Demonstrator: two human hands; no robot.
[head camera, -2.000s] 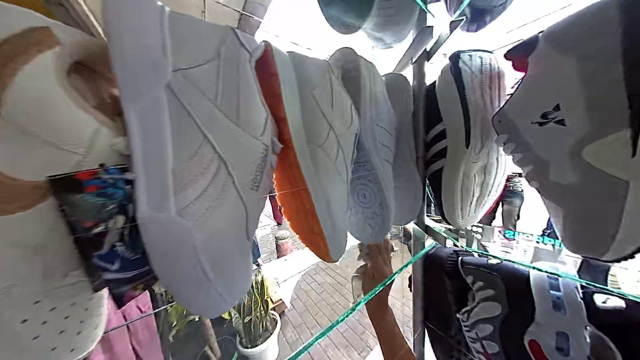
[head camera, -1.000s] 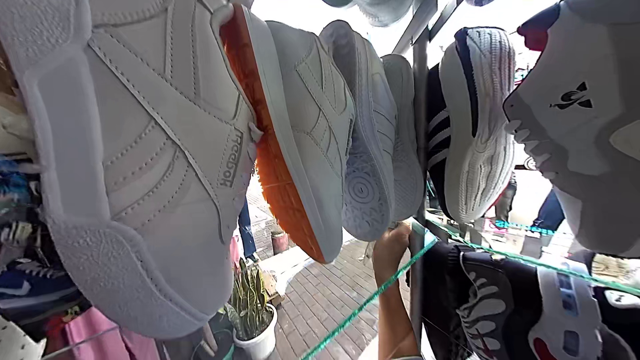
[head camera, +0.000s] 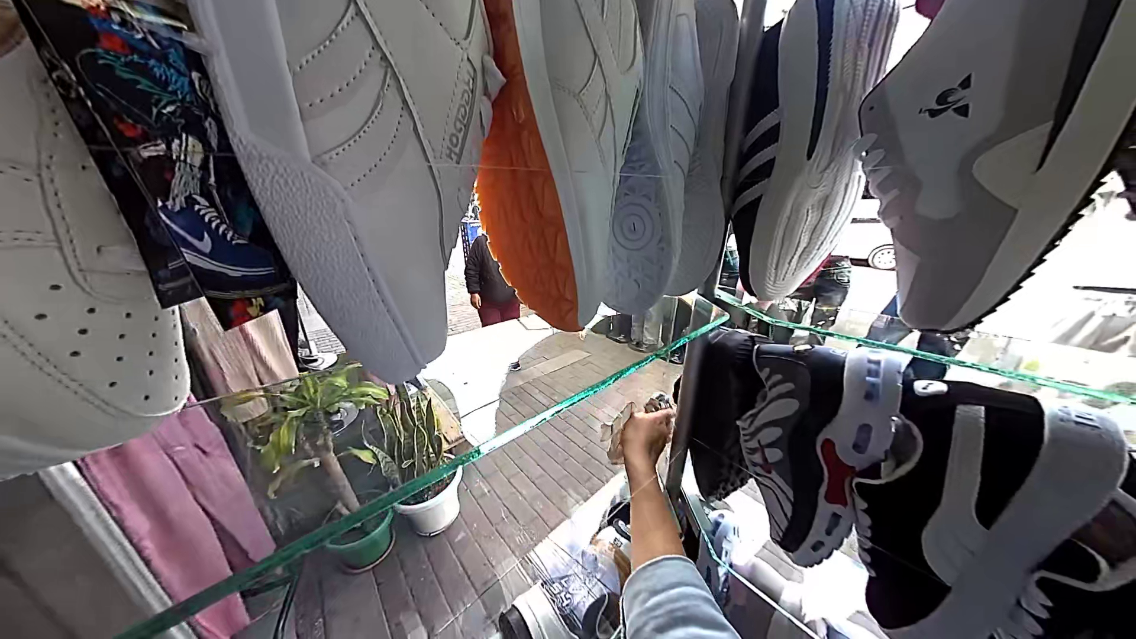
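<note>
My right hand reaches up from the bottom edge, in a light blue-grey sleeve. Its fingers are closed on a crumpled, pale cloth or wipe, beside a dark metal upright. The hand shows beyond the green edge of a glass shelf; whether the cloth touches the post or glass, I cannot tell. Above it are a white shoe with an orange sole, a pale-soled shoe and a large white Reebok shoe. My left hand is out of view.
A grey-and-white shoe and a black striped shoe are at upper right. More sneakers sit lower right and below my arm. Potted plants stand on the paving. A person is in the background.
The view has shifted, showing more of the lower shelves, the floor and the plants. My right hand and forearm have stayed by the metal upright.
</note>
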